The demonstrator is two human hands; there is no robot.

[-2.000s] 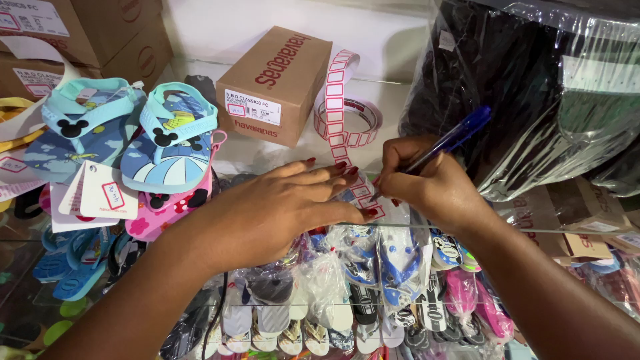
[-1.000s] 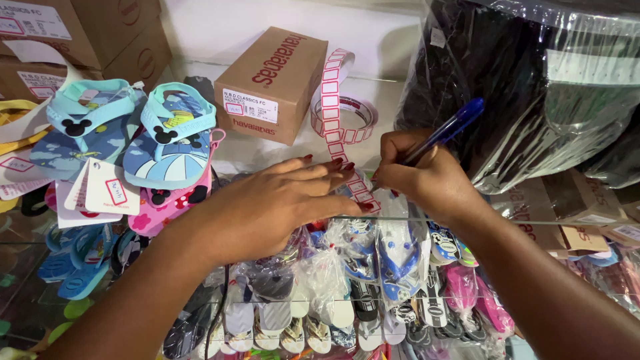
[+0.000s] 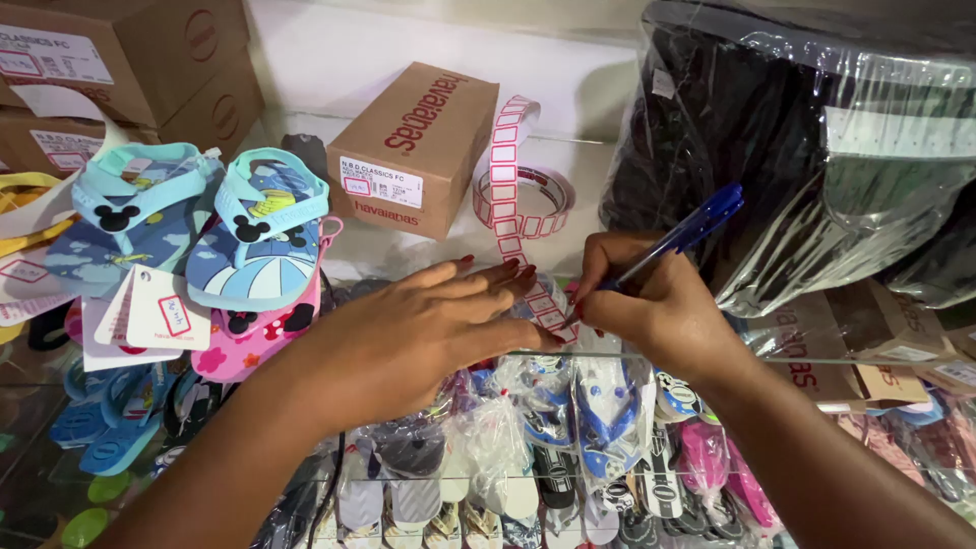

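My right hand (image 3: 659, 301) is closed around a blue ballpoint pen (image 3: 671, 229), its tip down on a strip of red-bordered price stickers (image 3: 505, 179). Flat beside the pen tip lies my left hand (image 3: 435, 328), its fingertips resting on the strip's lower end and on the glass shelf. From there the strip runs back to its roll (image 3: 526, 202), which stands on the shelf behind. Left of the roll sits a brown Havaianas shoebox (image 3: 412, 145) with a printed label. Near my left forearm are light-blue children's flip-flops (image 3: 259, 229) with a tag (image 3: 169, 311) bearing handwriting.
More shoeboxes (image 3: 152, 61) are stacked at the back left. A plastic-wrapped black bundle (image 3: 724, 130) stands at the right, close to my right hand. Under the glass edge (image 3: 686, 355) lie several bagged flip-flops (image 3: 610, 419). Pink sandals (image 3: 252, 343) lie beneath the blue pair.
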